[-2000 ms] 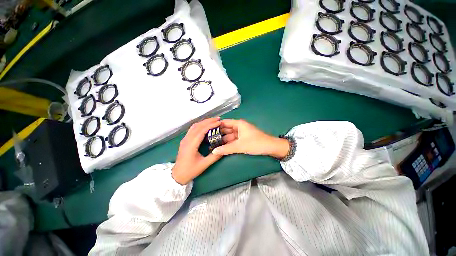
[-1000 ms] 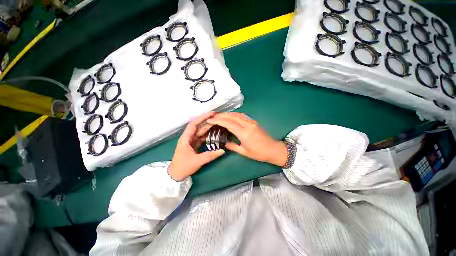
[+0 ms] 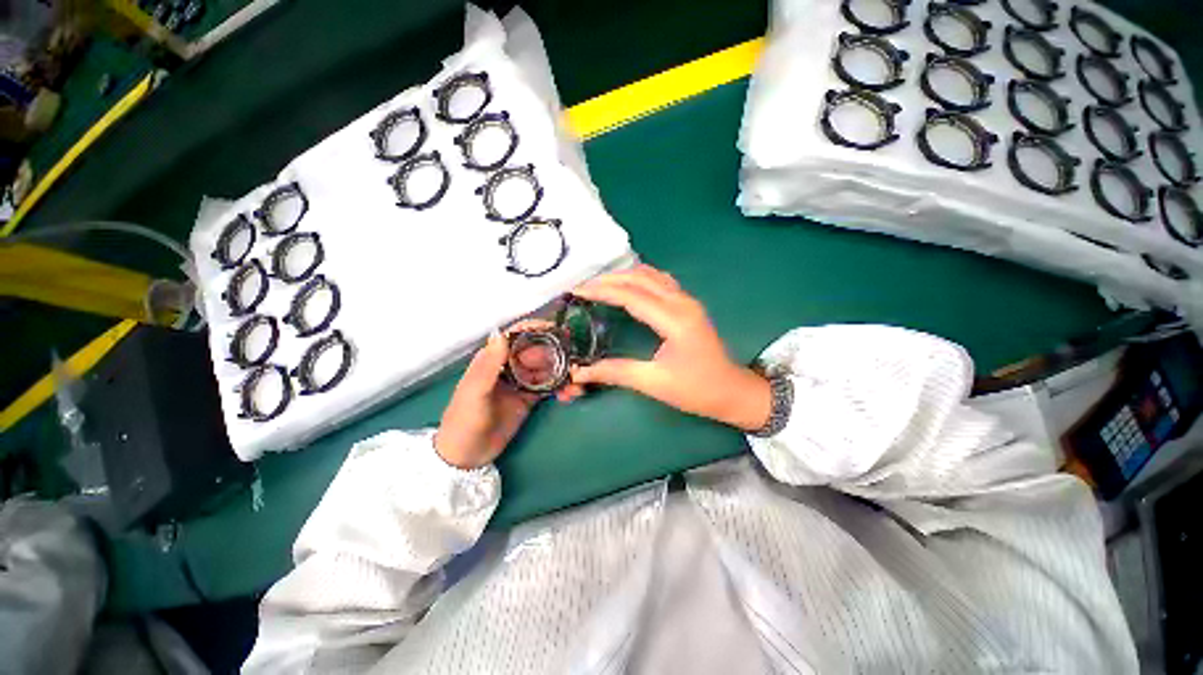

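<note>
My left hand [image 3: 486,406] holds a watch case [image 3: 538,379] face up, its open ring turned to the camera; whether more rings lie under it I cannot tell. My right hand [image 3: 679,353] holds another dark ring [image 3: 600,330], tilted, between thumb and fingers, right beside the first. Both hands are over the front edge of the left foam stack [image 3: 396,277]. That stack bears two columns of rings at its left and a group at its upper right, with bare foam between.
The right foam stack [image 3: 844,198] carries full rows of rings. A black box [image 3: 158,429] stands at the left with crumpled clear plastic beside it. A handheld controller with keypad [image 3: 1132,419] lies at the right. Yellow tape [image 3: 666,90] runs along the green bench.
The rings were held together as a striped stack between both hands. Now one ring faces up in my left hand and my right hand holds another apart from it.
</note>
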